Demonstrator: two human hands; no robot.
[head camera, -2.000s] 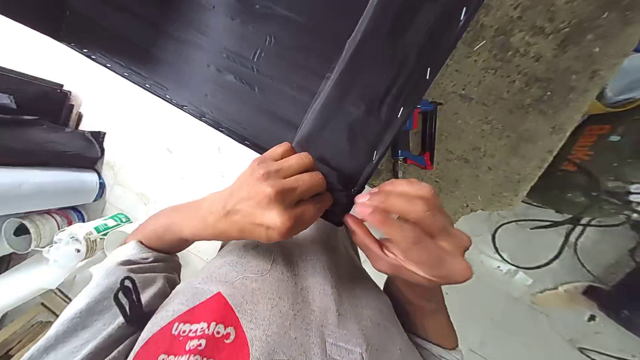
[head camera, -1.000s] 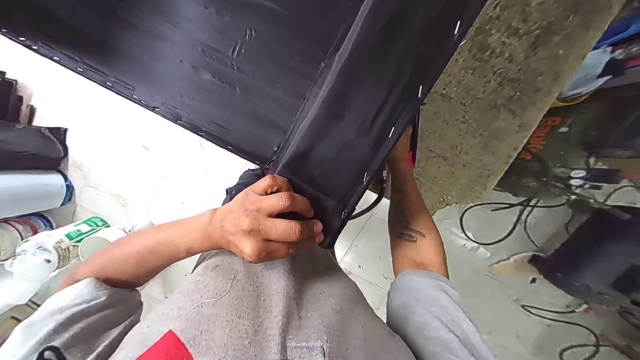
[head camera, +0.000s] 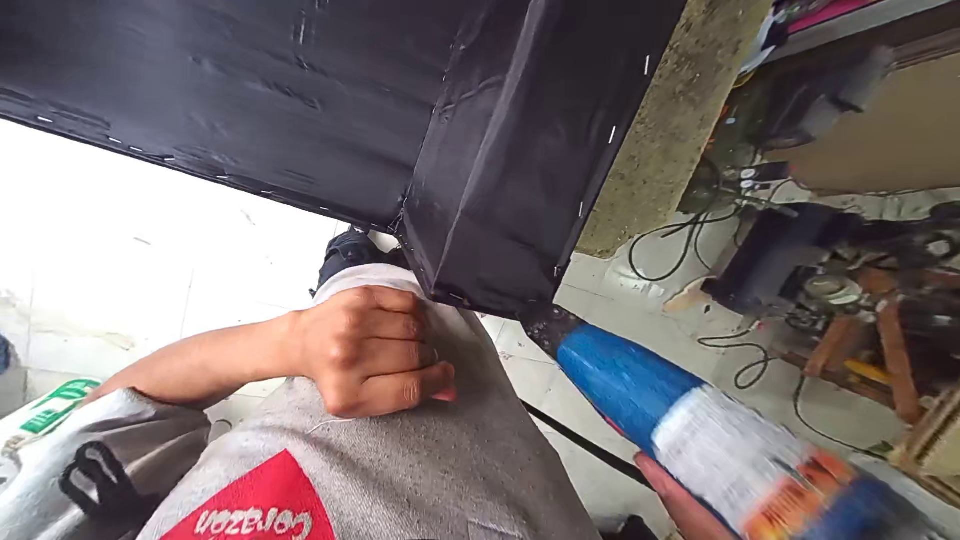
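Note:
Black sheet material (head camera: 247, 97), fastened along its edges with staples, covers a panel that ends in a narrower corner piece just ahead of me. Below that corner, my left hand (head camera: 371, 352) is a closed fist against my grey clothing, with no object visible in it. At the lower right, my right hand (head camera: 679, 495) is mostly hidden behind a blue and white tool (head camera: 637, 382), which looks like a pneumatic stapler, and holds it. The tool's dark nose meets the lower right corner of the black material.
A speckled board (head camera: 652, 142) lies beneath the panel's right side. Black cables (head camera: 667, 251), wooden pieces (head camera: 832, 345) and dark equipment (head camera: 780, 255) are on the tiled floor at right. A black hose (head camera: 585, 442) runs beside my leg. A green and white labelled item (head camera: 56, 409) is at lower left.
My right hand, reaching under the panel's right edge a second ago, now holds the blue and white tool at the corner. My left hand has come off the black material.

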